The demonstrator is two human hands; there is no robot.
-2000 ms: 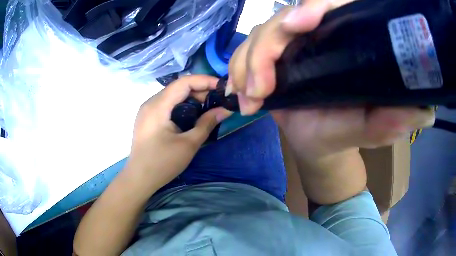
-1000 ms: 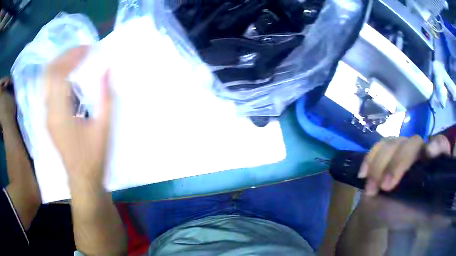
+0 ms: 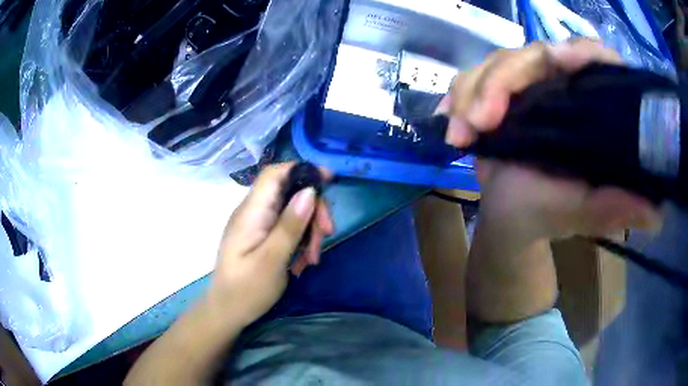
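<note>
My left hand (image 3: 264, 234) is closed around a black plastic part (image 3: 303, 178) above the bench edge. Only the part's rounded end shows between thumb and fingers. My right hand (image 3: 520, 143) grips the thick black electric screwdriver (image 3: 573, 124), held level with its nose pointing left. The nose is at the front of the screw feeder (image 3: 434, 38); its tip is dark and I cannot tell whether it touches the pickup. The feeder is a silver-white box standing in the blue tray (image 3: 377, 170).
A large clear bag (image 3: 256, 124) heaped with black parts stands behind the white sheet (image 3: 143, 219). A smaller clear bag (image 3: 38, 294) with black parts lies at the left. The green bench edge (image 3: 377, 211) runs in front. A cardboard box (image 3: 585, 286) and black cable are at lower right.
My left hand has come back from the smaller bag on the left and now holds a black part. My right hand has brought the screwdriver up to the feeder. The view has turned right.
</note>
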